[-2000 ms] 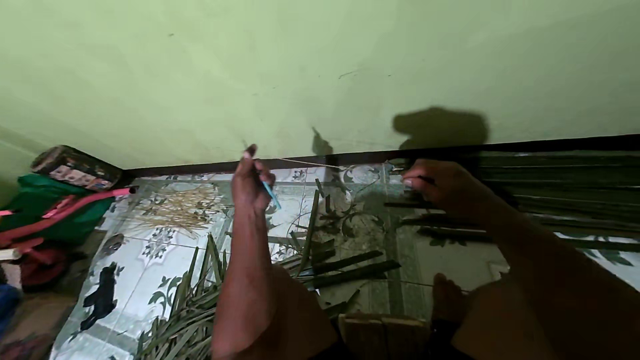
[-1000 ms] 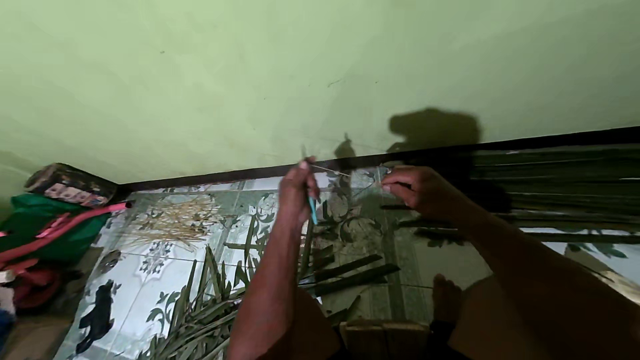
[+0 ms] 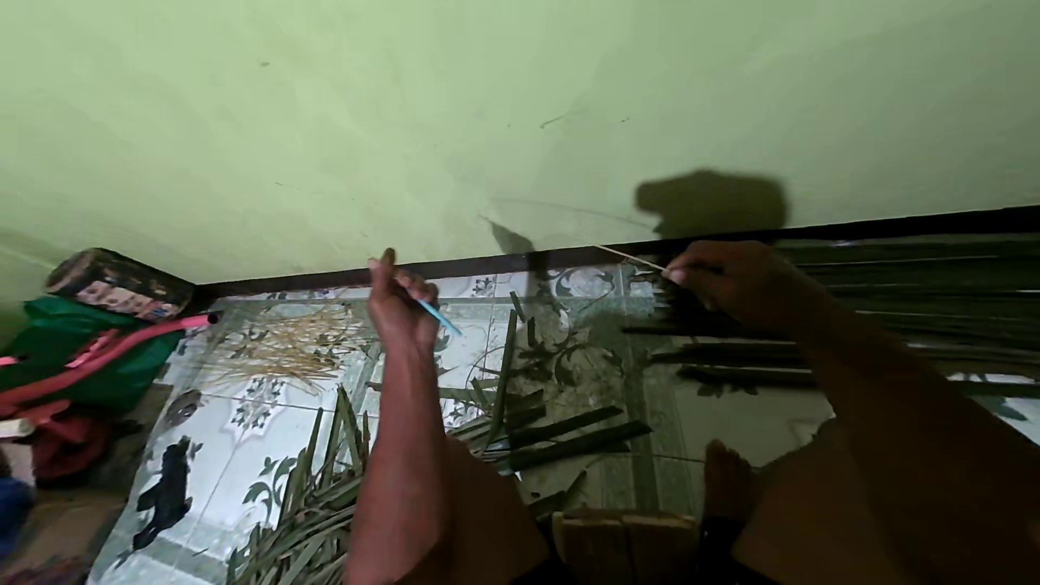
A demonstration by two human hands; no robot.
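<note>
My left hand [image 3: 402,301] is raised over the tiled floor at centre-left, its fingers curled around a thin tool with a light-blue handle [image 3: 441,318]; the tool's other end is hidden by the fingers. My right hand [image 3: 719,276] pinches a thin pale strip [image 3: 630,257] between thumb and fingertips; the strip points left toward the wall base. Below and between the hands lie dark green leaf-stalk pieces [image 3: 569,428]. A heap of green strips [image 3: 313,520] lies beside my left forearm. Fine pale strips [image 3: 284,345] are spread on the tiles beyond my left hand.
Long dark stalks [image 3: 918,284] lie along the wall at right. A green wall [image 3: 455,122] with a dark base rises ahead. At far left are a cylindrical container [image 3: 122,284], a green bag [image 3: 122,366] and a red tube [image 3: 106,361]. A wooden block [image 3: 626,536] is between my legs.
My left hand moved right toward my right hand, then back left, still with the blue-handled tool. My right hand stays in about the same place.
</note>
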